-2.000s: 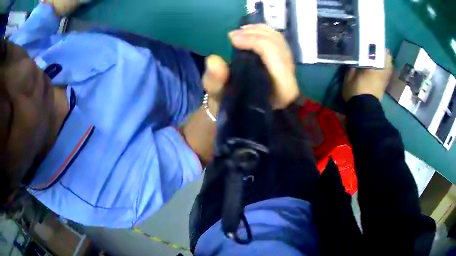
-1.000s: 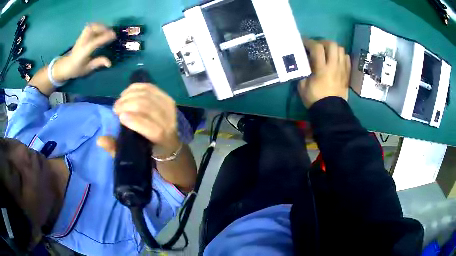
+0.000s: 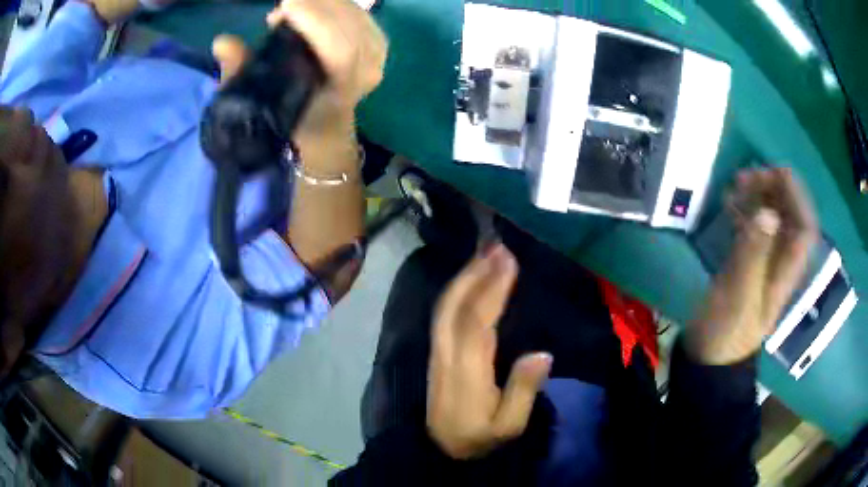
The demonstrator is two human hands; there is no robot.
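Note:
The white automatic screw feeder (image 3: 559,119) stands on the green mat in front of me. Its pick-up head (image 3: 508,97) is on the low ledge at its left. Dark screws show in the hopper (image 3: 614,157) around a silver feed rail (image 3: 619,119). The power switch (image 3: 680,203) shows a red light. My left hand (image 3: 476,366) is raised over my lap, empty, with fingers spread, below the feeder. My right hand (image 3: 757,266) is blurred, open and empty, right of the feeder, partly hiding a second feeder (image 3: 811,314).
At the left, a person in a light-blue shirt (image 3: 181,247) holds a thick black handheld tool (image 3: 262,109), probably an electric screwdriver, with its cord (image 3: 224,238) hanging down. A red stool (image 3: 628,323) is below the bench edge. A black cable (image 3: 847,114) lies at the far right.
My right hand has left the feeder's right side. My left hand has come into view. The view has shifted and turned. The neighbour's hand and tool are higher in the picture.

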